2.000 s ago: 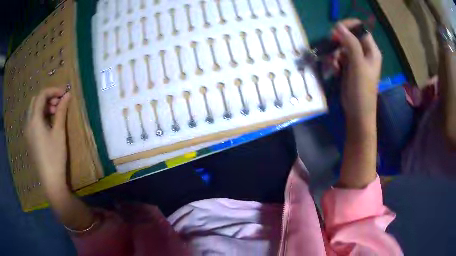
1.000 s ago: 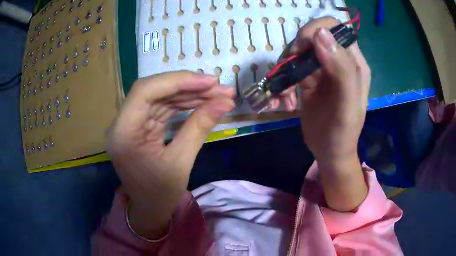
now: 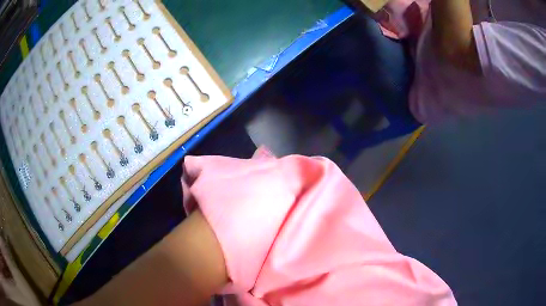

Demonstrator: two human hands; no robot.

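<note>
The white foam tray (image 3: 90,128) lies tilted across the left of the view, with rows of tan dumbbell-shaped slots. Silver metal pieces (image 3: 124,160) sit at the lower ends of the slots in its front row; the front row's rightmost slot shows no silver end. My right forearm, in a pink sleeve, crosses the bottom and runs out at the lower left; my right hand is outside the picture. A blurred, skin-toned shape is cut off at the lower left edge; I cannot tell if it is my left hand. The black-handled tool is not visible.
The brown cardboard board (image 3: 30,239) shows as a strip at the left. The green mat (image 3: 239,36) ends in blue and yellow tape. A blue stool or crate (image 3: 359,119) is below. Another person's arm and pink sleeve (image 3: 479,72) are at the upper right.
The view has swung right and tilted, so the tray now lies at the left. Both hands and the tool have left the middle of the view; my right forearm now reaches down and left.
</note>
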